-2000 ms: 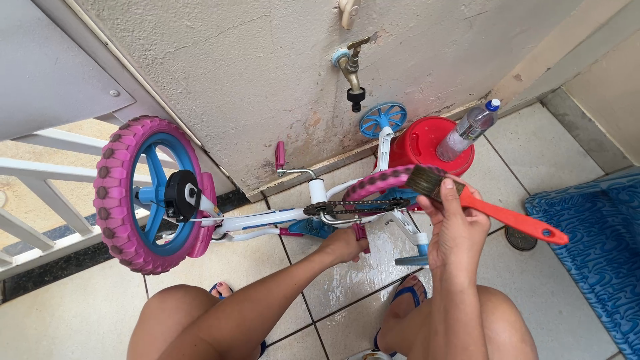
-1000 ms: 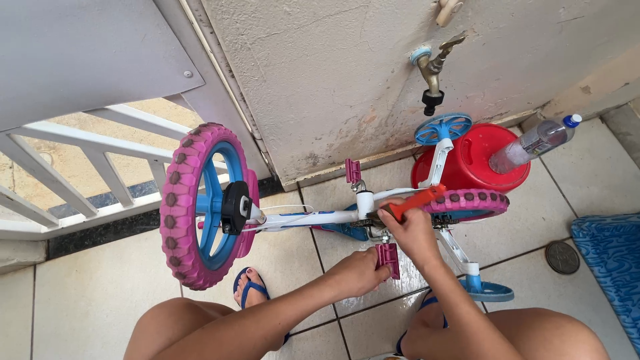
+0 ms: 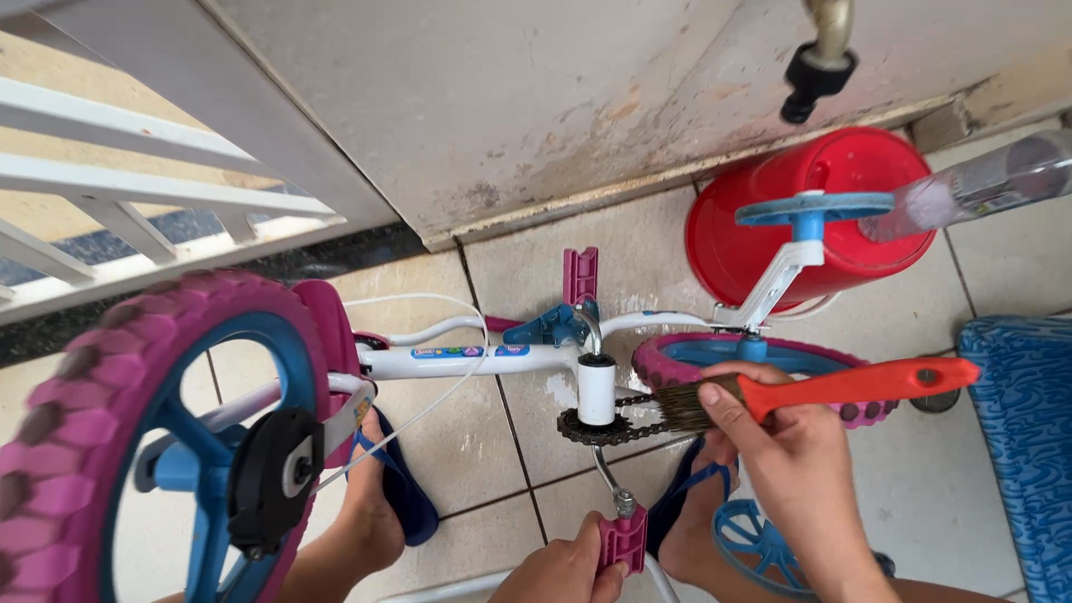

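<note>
A child's bicycle lies upside down, its white frame [image 3: 477,360] over the tiles and a pink tyre with a blue wheel [image 3: 289,360] at the left. My left hand [image 3: 565,565] grips the pink pedal [image 3: 624,540] at the bottom centre. In my right hand [image 3: 791,452] is a paintbrush with a red handle [image 3: 863,387]; its dark bristles [image 3: 682,408] are at the bicycle chain [image 3: 641,431], just right of the chainring [image 3: 586,431]. Behind the brush lies the other pink-tyred wheel [image 3: 670,356], with a blue training wheel [image 3: 816,208] above it.
A red upturned bucket [image 3: 754,201] stands by the wall, with a clear plastic bottle [image 3: 980,184] on it. Above is a tap with a black fitting [image 3: 816,79]. A white gate [image 3: 167,188] stands left, a blue patterned mat [image 3: 1013,435] right. My sandalled feet are near the bicycle.
The brush was raised above the rear wheel two seconds ago; its bristles are now at the chain. My left hand still holds the pedal. The view has moved closer.
</note>
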